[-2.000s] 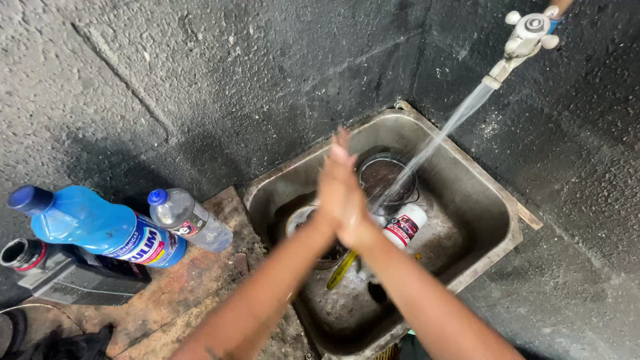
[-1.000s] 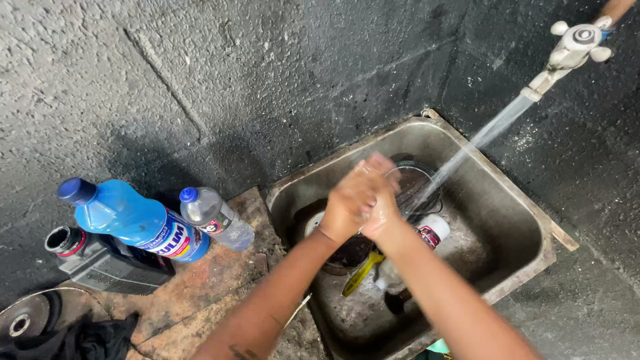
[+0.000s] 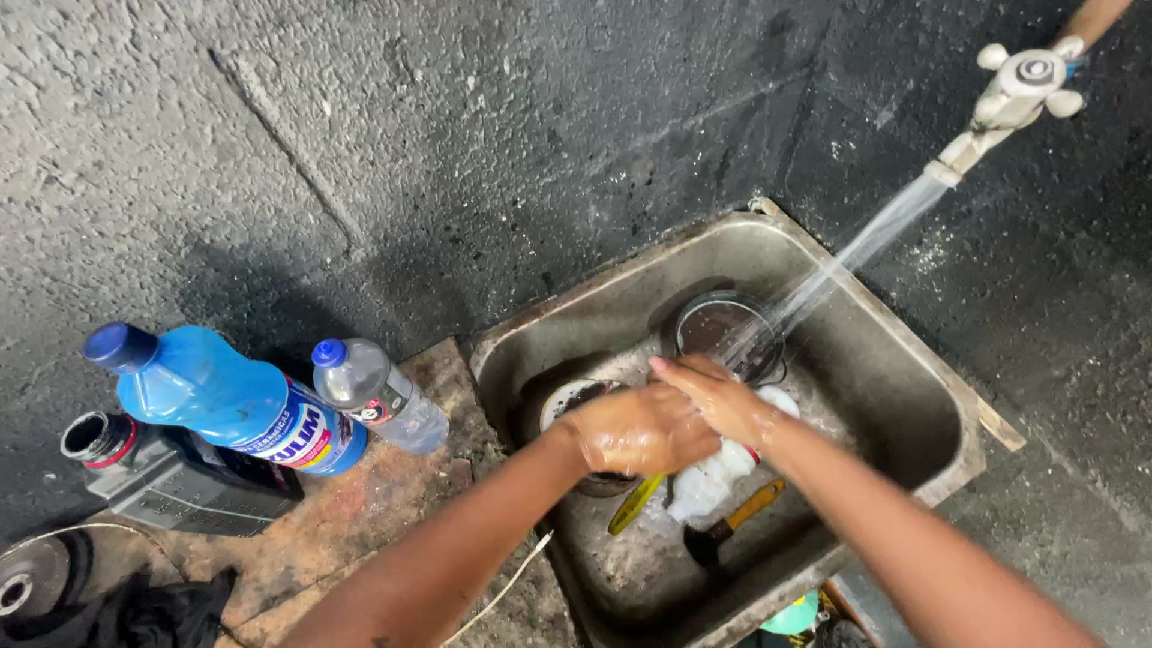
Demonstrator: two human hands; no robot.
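Over a metal sink, my left hand and my right hand are pressed together, wet and with some lather. The right palm lies across the back of the left, whose fingers are curled. Water runs from a white plastic tap just beyond them, into a round dark container. Below the hands in the basin lie a white bottle, partly covered, a yellow-green handle and a brush with a yellow handle. A round white-rimmed container is partly hidden by the left hand.
On the worn ledge left of the sink stand a blue cleaner bottle, a clear plastic bottle with a blue cap and an uncapped dark container. A black cloth lies near a disc. Rough walls rise behind.
My hands have gone from being clasped together, fingers raised, to the right lying over the curled left. They are lower over the basin, and more of the brush shows.
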